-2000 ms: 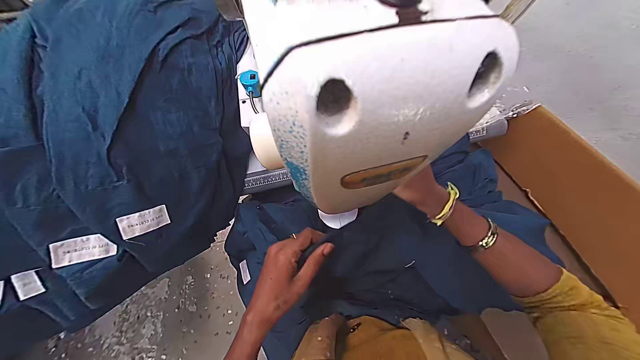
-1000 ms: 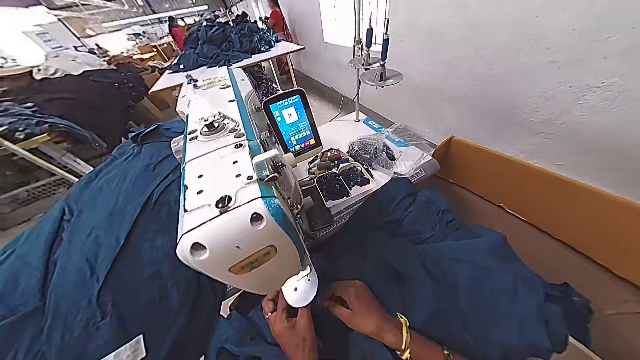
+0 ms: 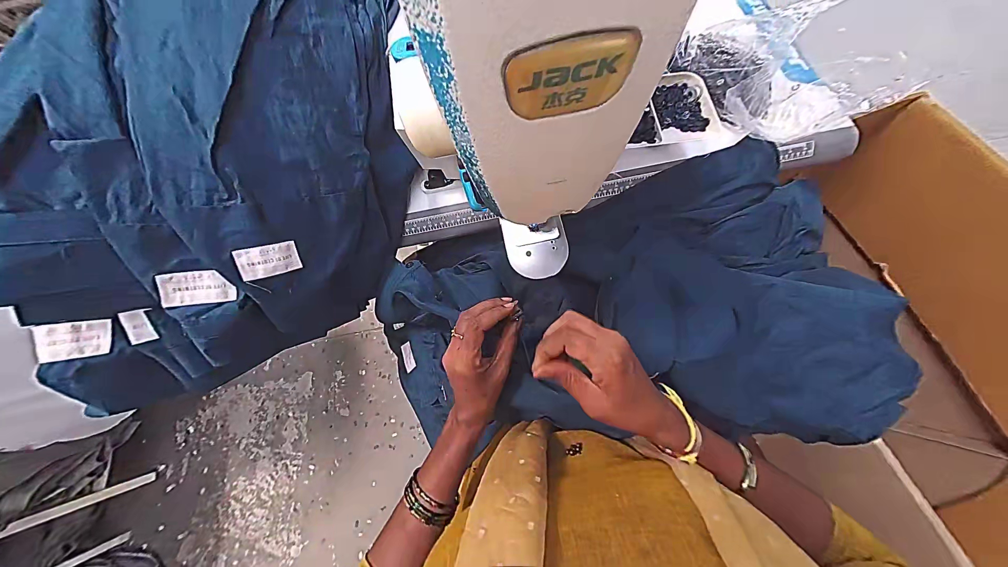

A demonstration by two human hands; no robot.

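Note:
A dark blue garment lies over my lap and below the head of a Jack sewing machine. Just under the machine's white rounded guard, my left hand pinches a fold of the cloth, with a small dark thing, perhaps a button, at its fingertips. My right hand is to the right of it, above the garment, its fingers curled together; whether they hold something small cannot be seen. The needle area is hidden behind the machine head.
Blue garments with white labels hang at the left. Behind the machine head, a white tray holds dark buttons beside a clear plastic bag. An open cardboard box stands at the right. A ruler scale runs along the table edge.
The view has swung back down from the room to my lap. My hands were close below the guard a second ago; now they are lower, away from it, and my right hand is off the cloth.

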